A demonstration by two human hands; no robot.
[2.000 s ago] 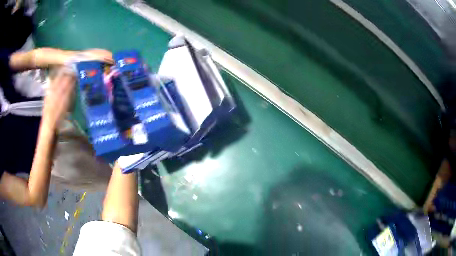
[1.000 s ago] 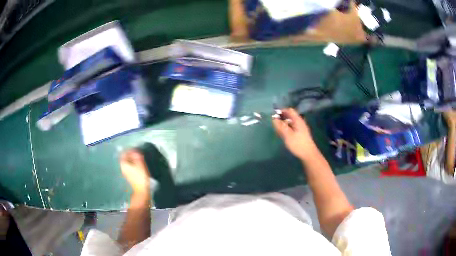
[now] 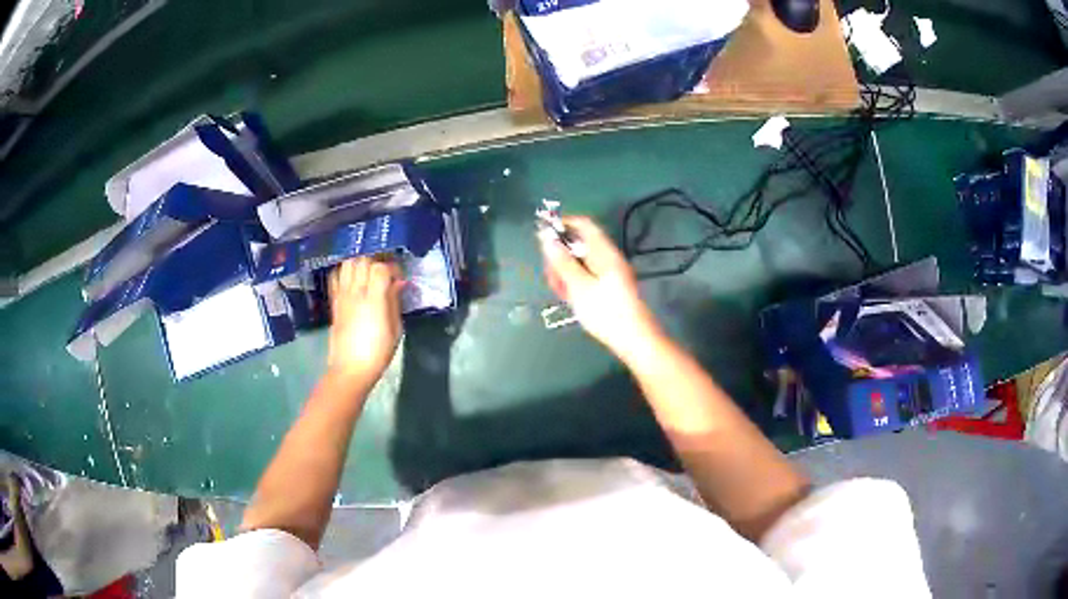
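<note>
My left hand [image 3: 365, 314] is at an open blue retail box [image 3: 436, 275] left of centre, its fingers inside the opening and hidden there. The box's pale flap [image 3: 340, 201] stands up behind. My right hand [image 3: 589, 275] pinches a small dark and white connector [image 3: 560, 229] above the green bench top, right of the box. Thin black cables [image 3: 703, 229] lie on the bench to its right. More open blue boxes [image 3: 176, 252] stand at the left, touching or close to the box under my left hand.
A blue box with a white top [image 3: 632, 53] stands on a brown board [image 3: 785, 73] at the back, near a black mouse [image 3: 796, 12]. Open blue boxes [image 3: 902, 392] stand at the right, with another box stack [image 3: 1013, 222] behind. White scraps [image 3: 873, 41] lie back right.
My left hand has moved up to the box's opening. My right hand has moved left with the small part. The middle box now stands further left, against the others.
</note>
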